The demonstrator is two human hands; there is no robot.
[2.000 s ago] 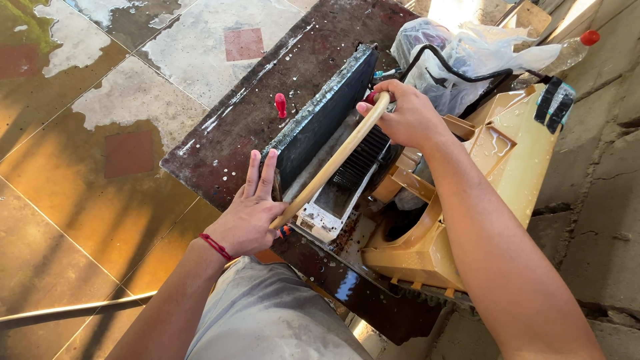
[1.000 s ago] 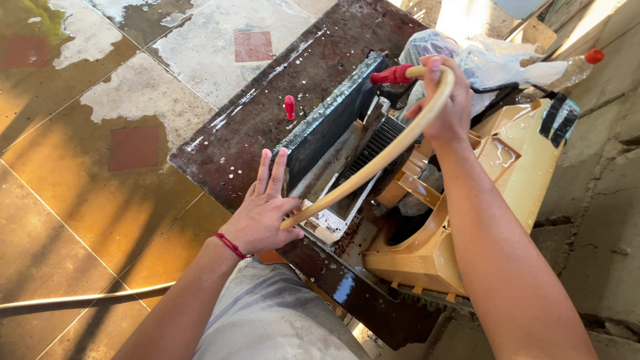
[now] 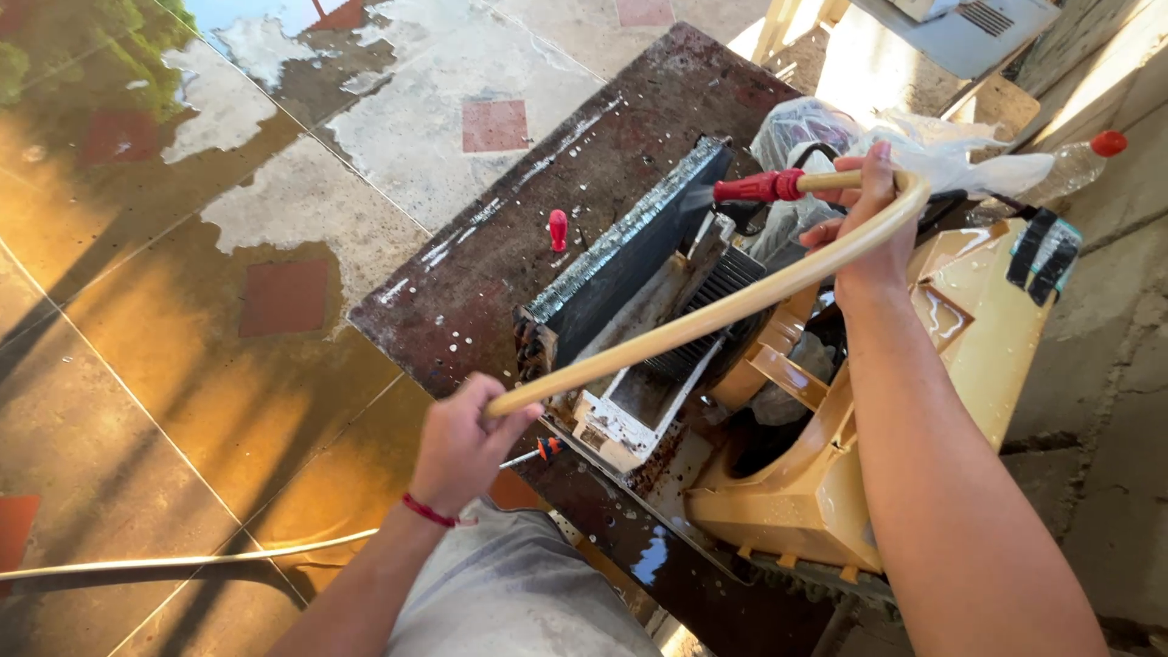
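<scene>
My right hand [image 3: 871, 219] grips a beige hose [image 3: 721, 315] just behind its red spray nozzle [image 3: 757, 186]. Water sprays leftward from the nozzle onto the upper end of a finned coil [image 3: 630, 246], which stands on edge on a worn dark board. My left hand [image 3: 470, 443], with a red cord at the wrist, is closed around a lower stretch of the same hose. Beside the coil lie a dirty white metal frame [image 3: 616, 429] and a black ribbed blower wheel [image 3: 716, 301]. A wet tan plastic housing [image 3: 821, 511] sits at the right, partly behind my right forearm.
A red-handled tool [image 3: 558, 230] stands on the dark board [image 3: 474, 265]. A screwdriver with an orange and black handle [image 3: 549, 448] lies near my left hand. Clear plastic bags [image 3: 803, 128] and a plastic bottle [image 3: 1077, 169] are at upper right. Wet floor tiles [image 3: 283, 297] spread out left.
My left hand has gone from spread fingers by the coil's near end to a closed grip on the hose. My right hand has brought the nozzle into view, and spray now shows.
</scene>
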